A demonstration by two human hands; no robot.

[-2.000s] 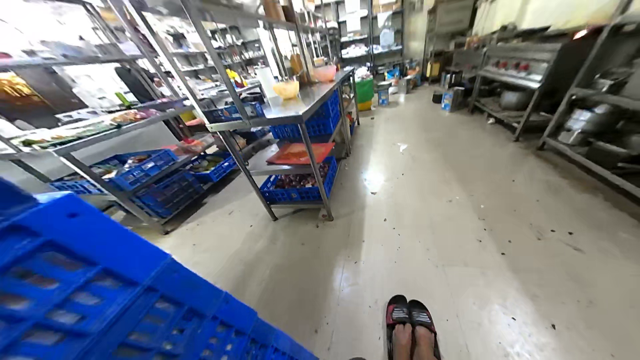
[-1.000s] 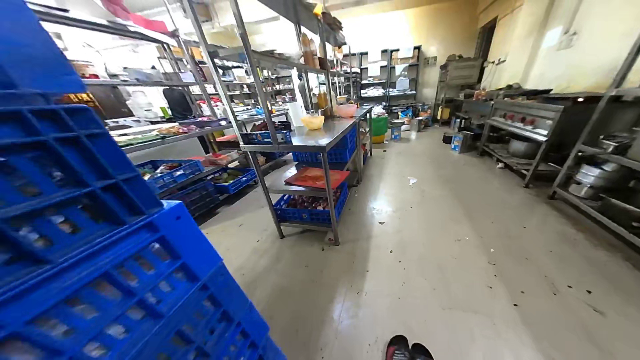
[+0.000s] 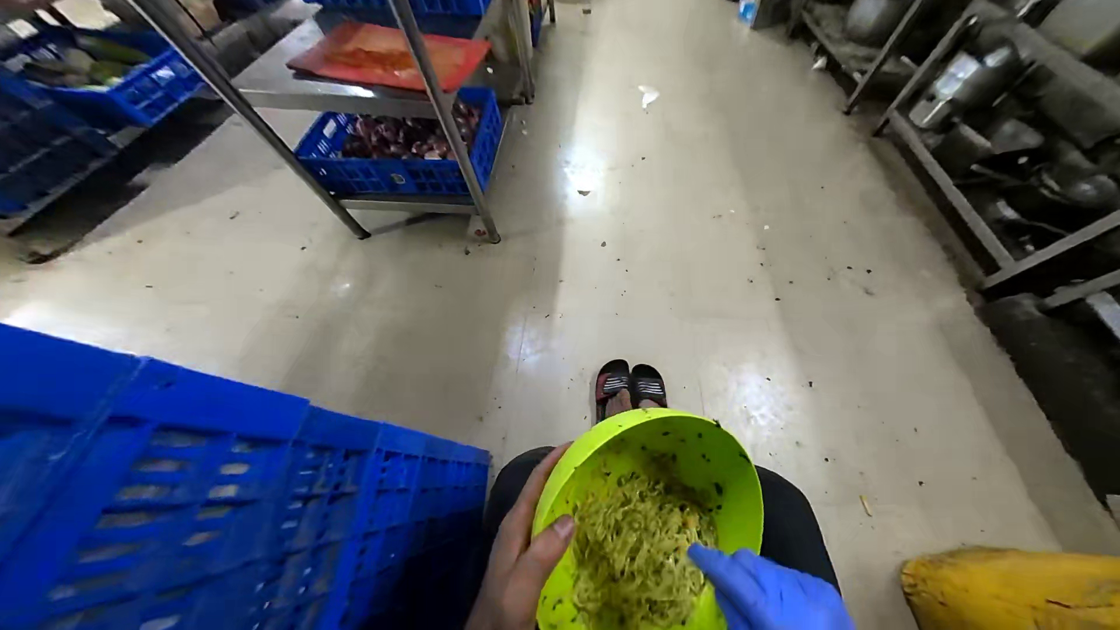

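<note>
A lime-green plastic bowl (image 3: pixel 739 486) rests tilted over my lap, its mouth facing me. Inside lies a mass of shredded, yellow-green food (image 3: pixel 634 547), with dark specks stuck to the bowl's wall. My bare left hand (image 3: pixel 525 547) grips the bowl's left side, thumb over the rim. My right hand (image 3: pixel 761 591), in a blue glove, reaches over the right side of the bowl, a finger at the shreds. Whether it holds any of them cannot be told.
Stacked blue plastic crates (image 3: pixel 219 499) stand close on my left. Ahead is a steel rack (image 3: pixel 385 103) with a red board (image 3: pixel 385 57) and a crate of dark purple produce (image 3: pixel 402 136). Metal pots (image 3: pixel 1015 136) fill a rack at right. A yellow object (image 3: pixel 1015 591) lies lower right.
The view has tilted down. The green bowl and both my hands are now in view; neither earlier frame shows them.
</note>
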